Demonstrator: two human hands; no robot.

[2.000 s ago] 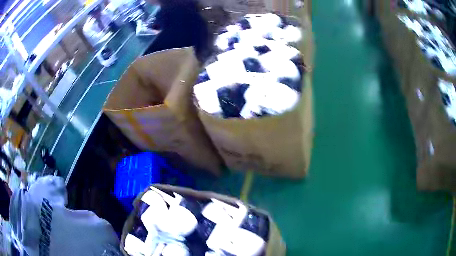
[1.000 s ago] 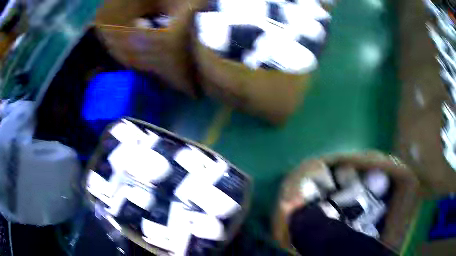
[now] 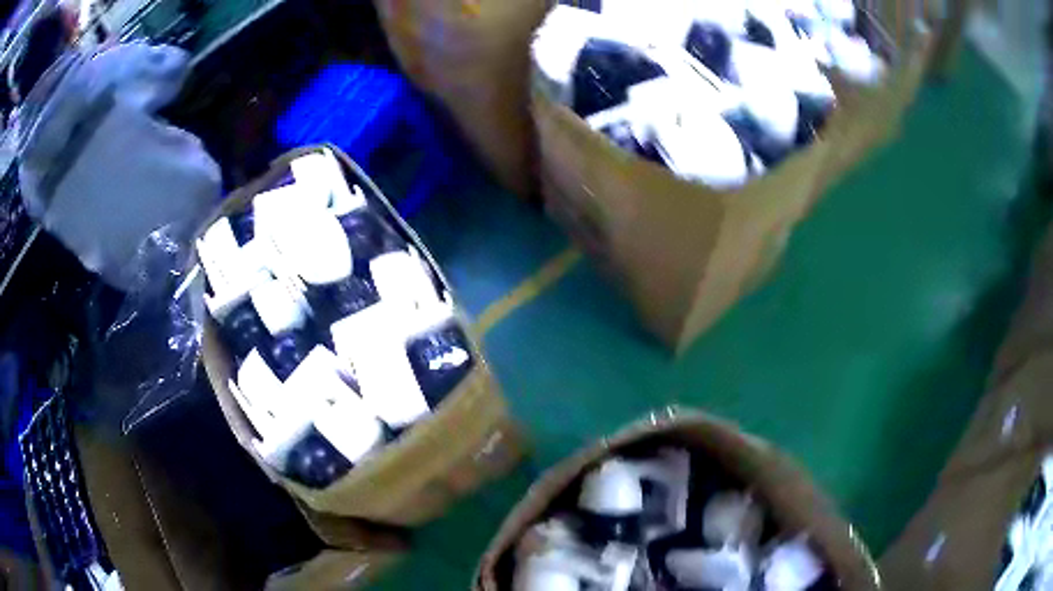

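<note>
Nearest in front of me is a round-rimmed brown carton (image 3: 849, 543) at the bottom edge, cut off by it. It holds white and black camera parts (image 3: 612, 487). Left of it stands a second open carton (image 3: 445, 450), packed to the rim with white camera housings (image 3: 387, 364) and black parts. Neither my left hand nor my right hand shows. The picture is blurred.
A larger carton (image 3: 629, 219) full of white and black parts stands at the top, beside another carton (image 3: 462, 81). A blue crate (image 3: 352, 110) is at upper left, near a person's light grey clothing (image 3: 127, 185). Green floor (image 3: 878, 312) with a yellow line lies between. More cartons stand at right.
The view has swung, and the cartons sit differently in the picture. The dark sleeve and hand seen at the lower-right carton's rim a second ago no longer show.
</note>
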